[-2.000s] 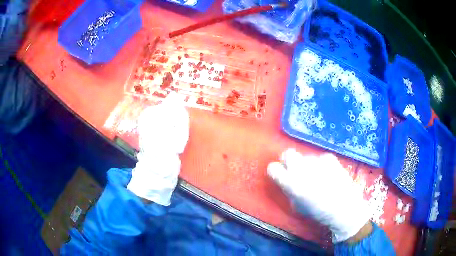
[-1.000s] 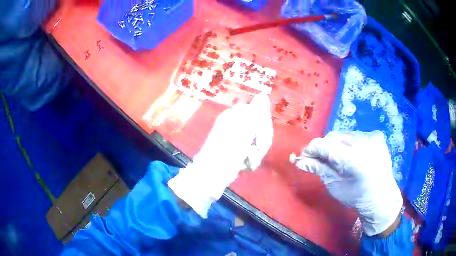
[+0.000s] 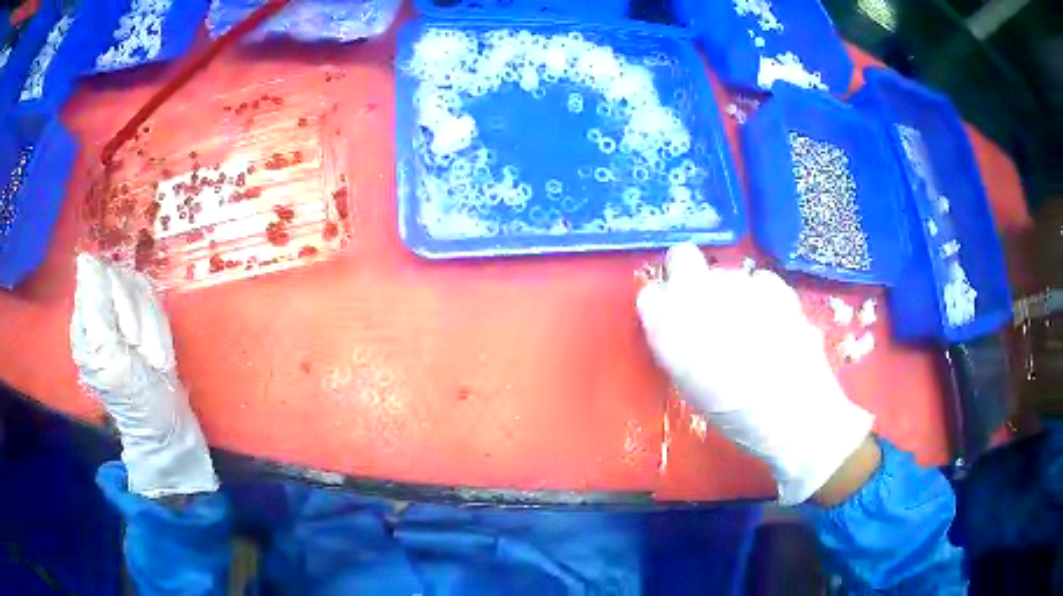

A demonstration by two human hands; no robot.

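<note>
My left hand (image 3: 122, 361), in a white glove, is at the near left corner of a clear flat tray (image 3: 317, 247) with many tiny dark red rings on it. Its fingertips are at the tray's edge; whether they hold a part is too small to tell. My right hand (image 3: 746, 361), also gloved, is low over the bench at the near right corner of a large blue tray (image 3: 548, 151) of translucent rings. Small white pieces (image 3: 857, 346) lie beside it on the right. Its fingertips point down and away, and what they hold cannot be told.
A loose cluster of clear rings (image 3: 361, 373) lies on the red-orange bench (image 3: 513, 349). A blue bin (image 3: 830, 204) of silvery parts and another blue bin (image 3: 956, 250) stand at right. A red rod (image 3: 175, 87) lies behind the clear tray. More blue bins line the back.
The view has swung right. My right hand has gone from near my left hand, with a small white piece at its fingertips, to beside the blue tray. My left hand is now at the tray's left corner.
</note>
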